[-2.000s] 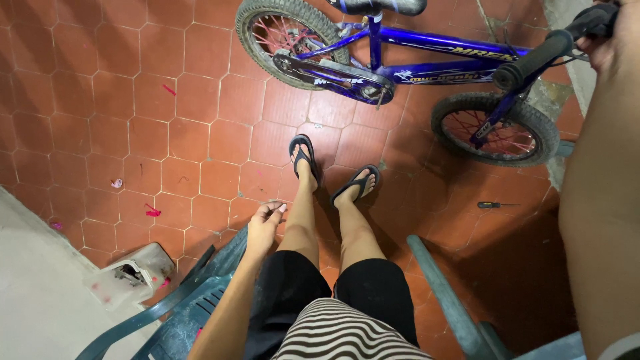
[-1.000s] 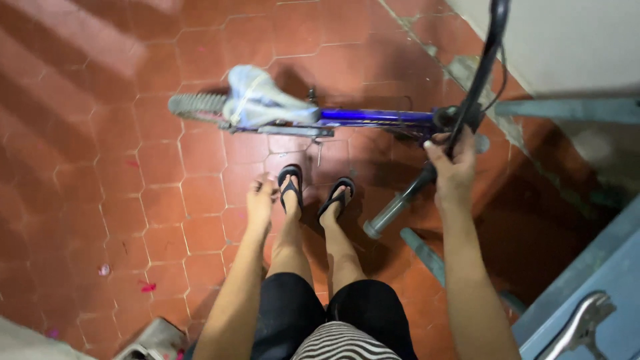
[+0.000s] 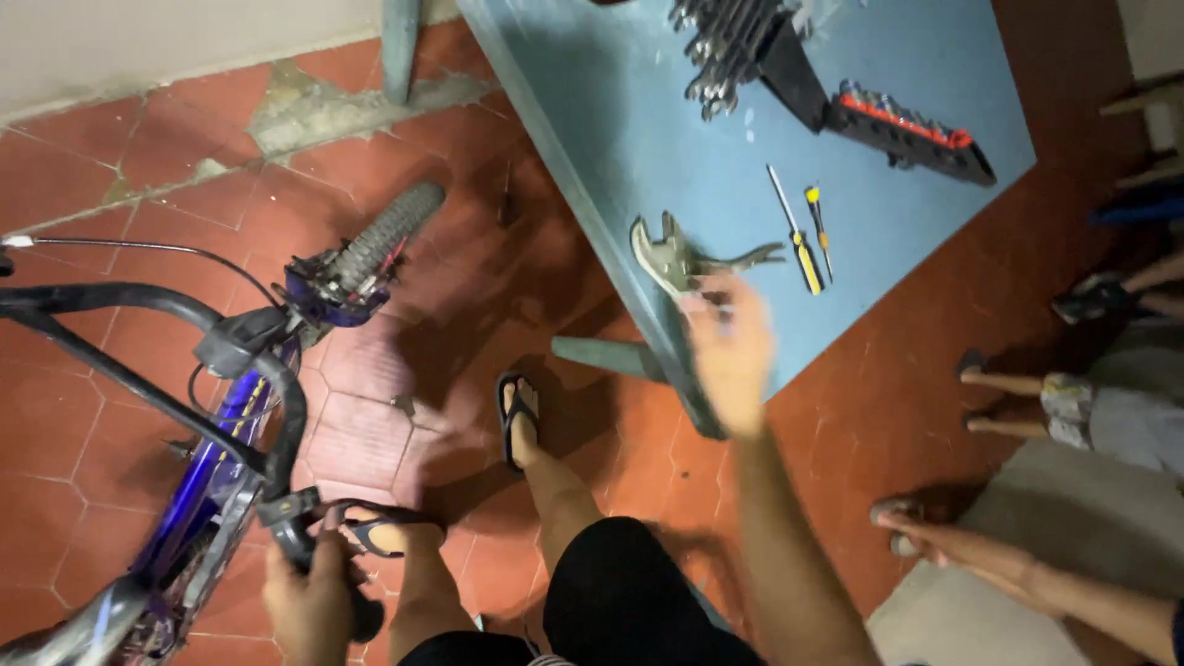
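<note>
My left hand (image 3: 310, 592) grips the end of the black handlebar (image 3: 291, 416) of a blue bicycle (image 3: 190, 499), near its brake lever clamp. The bicycle stands upright on the lower left, its front wheel (image 3: 393, 236) pointing up and right in view. My right hand (image 3: 731, 356), blurred, is over the edge of the blue table, at the lower end of metal locking pliers (image 3: 671, 254); whether its fingers hold them I cannot tell. Right of the pliers lie two screwdrivers with yellow and black handles (image 3: 807, 264) (image 3: 819, 222).
On the blue table (image 3: 888, 250) lie a rack of wrenches (image 3: 726, 46) and a black socket holder with a red strip (image 3: 911, 129). Table legs (image 3: 606, 356) reach the tiled floor. Other people's legs and feet (image 3: 1008, 555) are at the right. A wall borders the upper left.
The view has swung far toward the table. My right hand has left the handlebar and is over the table by the pliers; my left hand, free before, now holds the handlebar.
</note>
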